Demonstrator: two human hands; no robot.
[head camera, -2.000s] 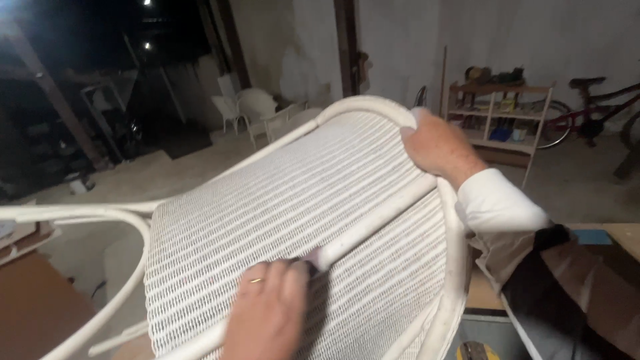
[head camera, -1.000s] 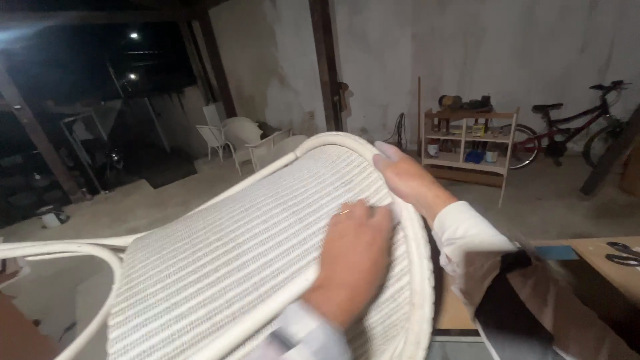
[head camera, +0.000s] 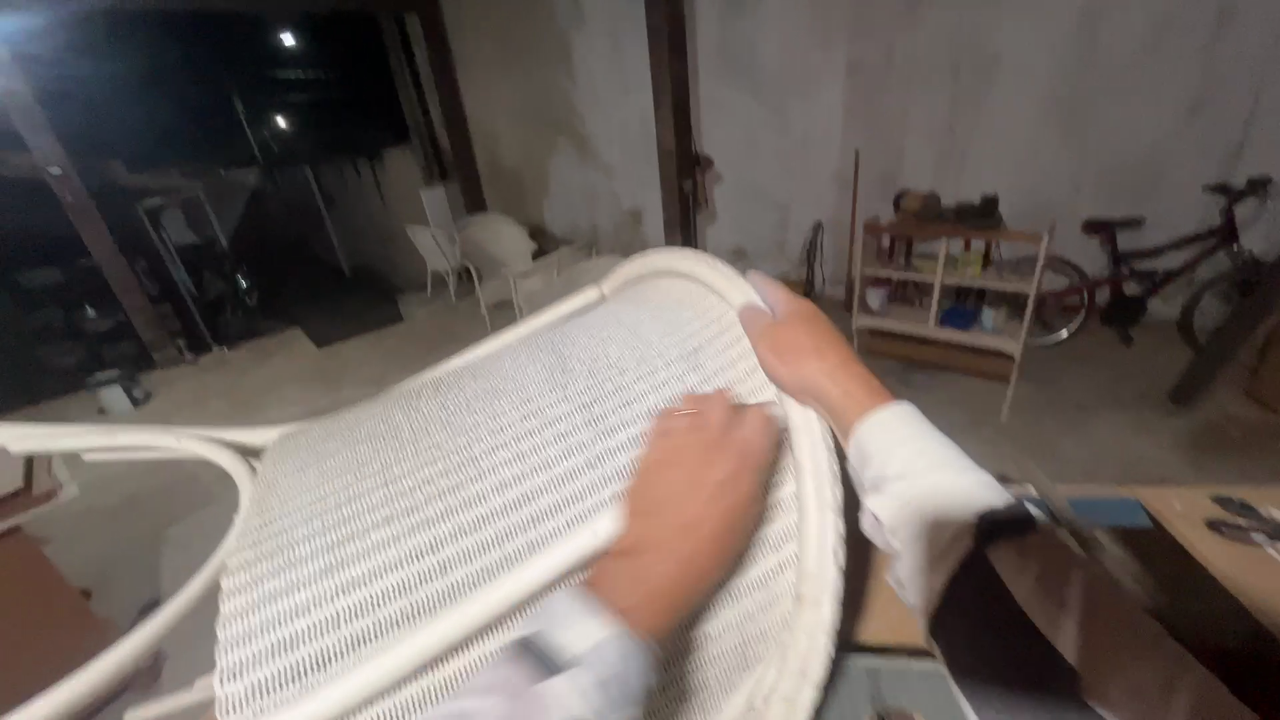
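A white wicker chair (head camera: 460, 460) lies tilted in front of me, its woven panel crossed by a smooth round rail (head camera: 470, 610). My right hand (head camera: 800, 345) grips the curved outer rim (head camera: 690, 262) at the upper right, thumb side toward the weave. Over the rail's upper end, close to the rim, lies my left hand (head camera: 700, 490), fingers curled and a ring on one of them. Motion blurs this hand, and a small dark edge shows by its fingertips; what it is, I cannot tell.
A wooden worktable (head camera: 1210, 530) with dark-handled tools (head camera: 1245, 520) stands at the right. Farther back are a small shelf unit (head camera: 950, 285), a bicycle (head camera: 1150, 260), white chairs (head camera: 490, 250) and a dark post (head camera: 672, 120).
My left hand has moved up along the rail, from its lower middle toward the rim. My right hand still holds the rim. The view has shifted somewhat.
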